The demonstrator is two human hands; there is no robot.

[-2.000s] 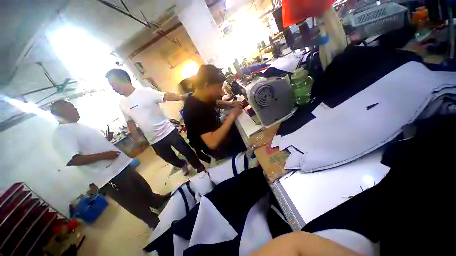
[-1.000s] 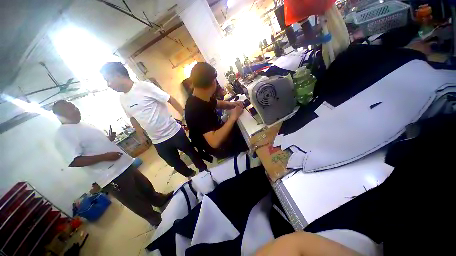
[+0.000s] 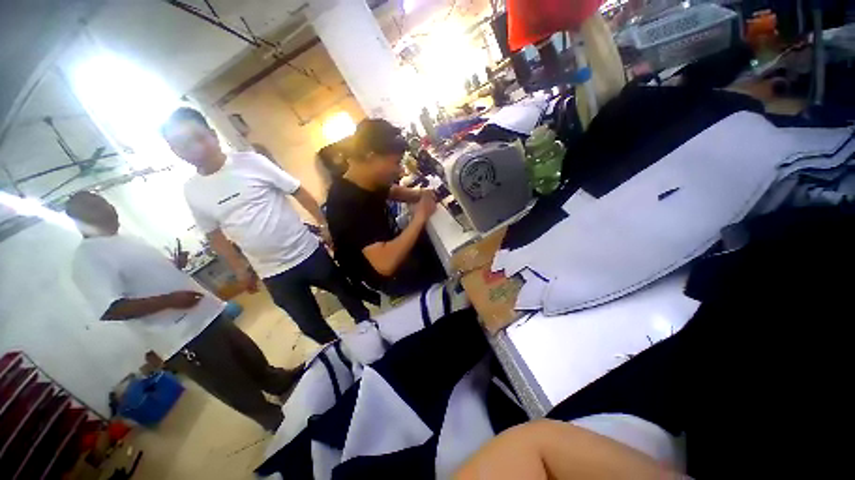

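Observation:
Bare skin of my left arm or hand shows at the bottom edge, cut off; fingers and any grip cannot be seen. My right hand is out of view. Beside the skin lies a pale rounded piece. Large black fabric fills the lower right. A stack of white-faced cut panels with dark edges lies on the white table. Black and white fabric with narrow dark bands hangs over the table's left edge.
A person in black sits at a neighbouring machine. Two people in white shirts stand left of it. A green bottle, red bag and grey basket are behind the panels. A blue bin is on the floor.
The view has shifted, so the table and panels appear farther left. The standing person nearer the seated one has turned their head towards the camera. The skin at the bottom edge has barely changed.

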